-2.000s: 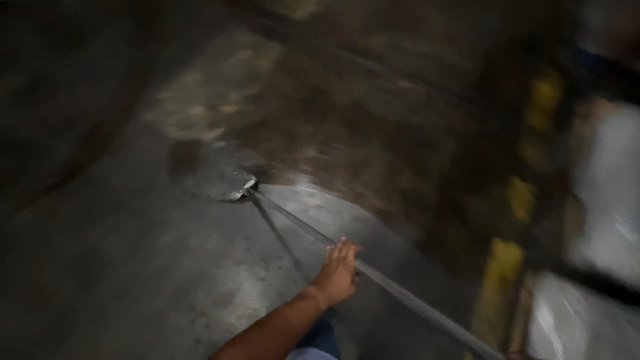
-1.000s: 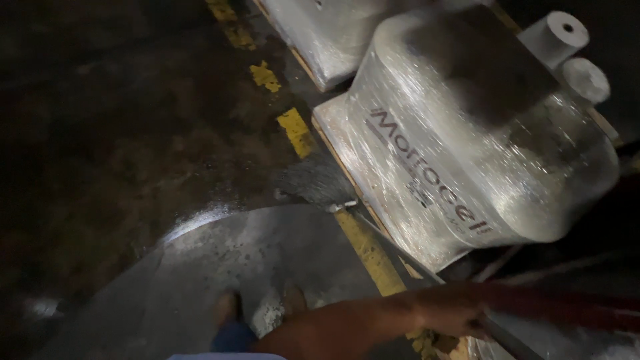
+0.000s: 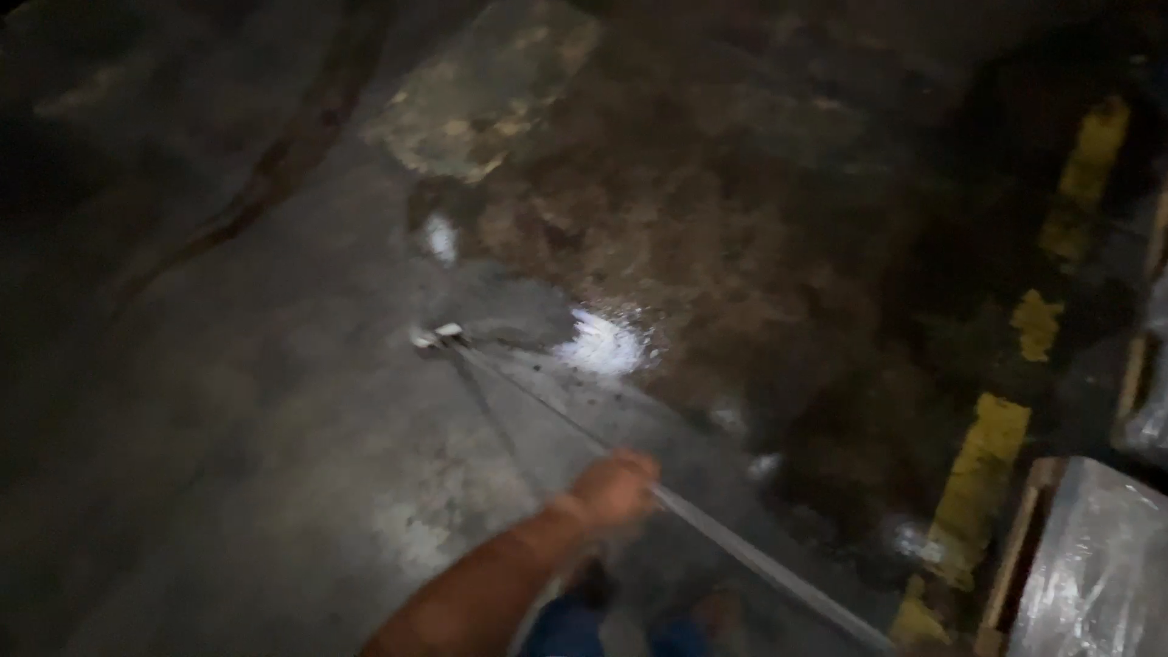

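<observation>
My left hand (image 3: 620, 485) is closed around the long pole of a mop (image 3: 748, 558), about midway along its visible length. The pole slants from the lower right corner up to a pale clamp (image 3: 440, 336) on the floor. Beside the clamp, a blurred grey patch looks like the mop's strands (image 3: 511, 301), spread toward a bright reflection on wet floor. My right hand is not visible; the pole's upper end runs out of the picture at the bottom right.
Dark brown wet floor (image 3: 675, 246) lies beyond the mop, with greyer floor (image 3: 274, 438) on the left. A worn yellow line (image 3: 985, 456) runs along the right. Past it stands a plastic-wrapped load (image 3: 1095, 566) on a wooden pallet. My feet are at bottom centre.
The mop has moved from beside the wrapped pallet and yellow line, leftward across the floor. My left hand stays on the pole. The view has swung left.
</observation>
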